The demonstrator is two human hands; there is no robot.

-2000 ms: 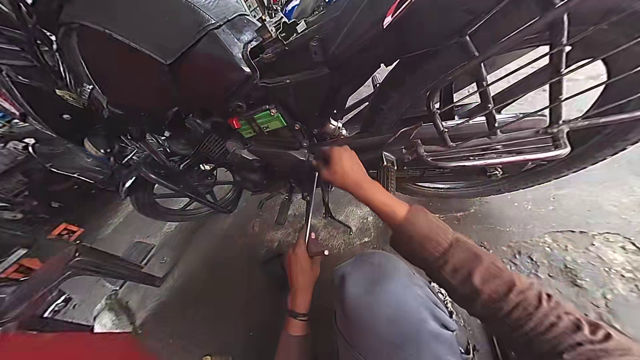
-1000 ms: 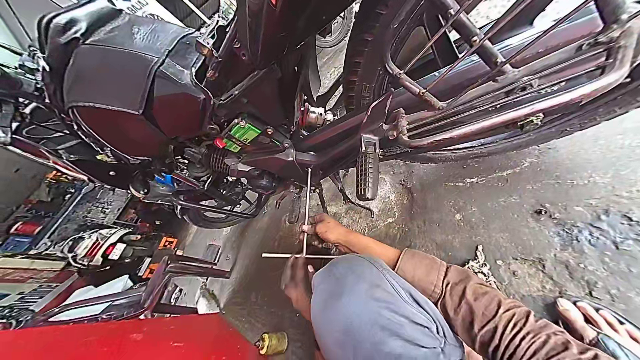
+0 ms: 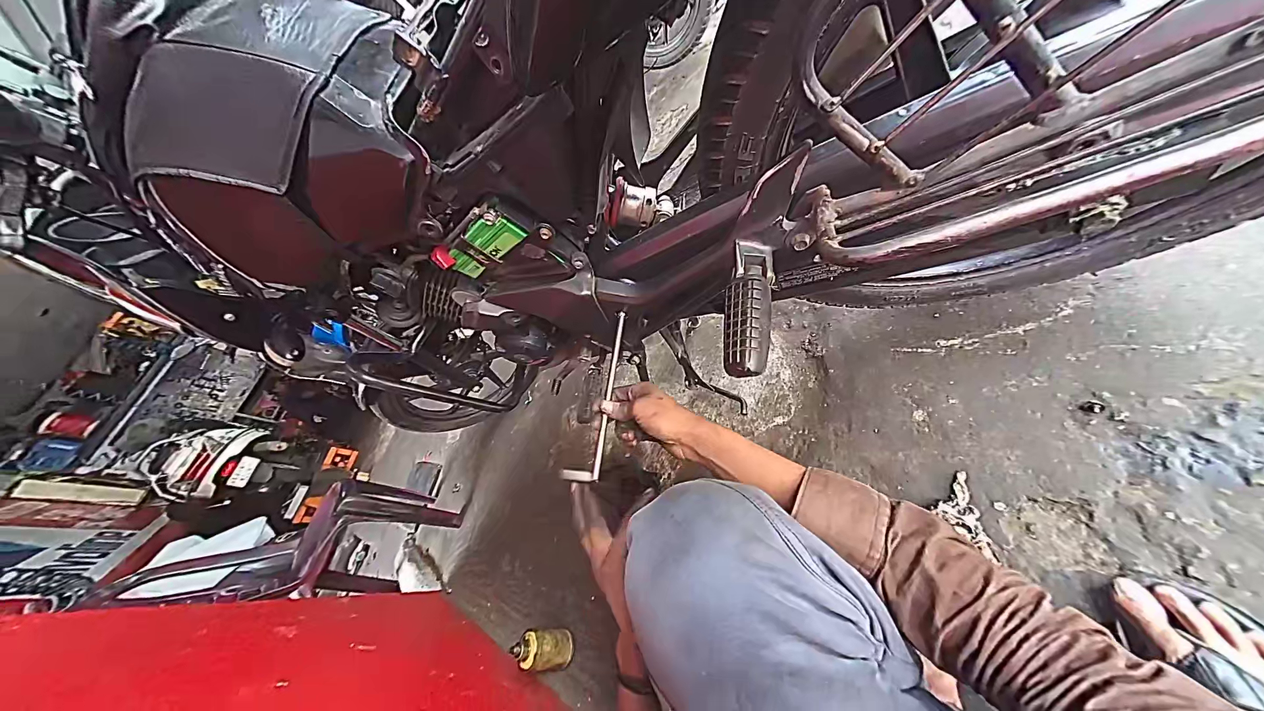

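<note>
A motorcycle (image 3: 257, 188) fills the upper part of the head view, with a green battery (image 3: 489, 242) exposed on its side. A long metal T-handle wrench (image 3: 610, 385) runs from the frame below the battery down to its crossbar. My right hand (image 3: 647, 413) is closed around the wrench's shaft, about midway along it. My left hand (image 3: 594, 518) is just below the crossbar, partly hidden behind my knee; whether its fingers grip the handle cannot be told. The wrench's far end meets the underside of the motorcycle, and its tip is hidden.
A rubber footrest (image 3: 748, 321) juts out right of the wrench. The side stand (image 3: 696, 370) reaches toward the concrete floor. A red surface (image 3: 247, 652) lies at lower left beside a yellow cylindrical part (image 3: 545, 650). Tools and parts crowd the left, near a dark metal frame (image 3: 326, 533).
My right hand was at the wrench's upper end two seconds ago and is now lower on the shaft. The crossbar has turned since one second ago. The view has shifted.
</note>
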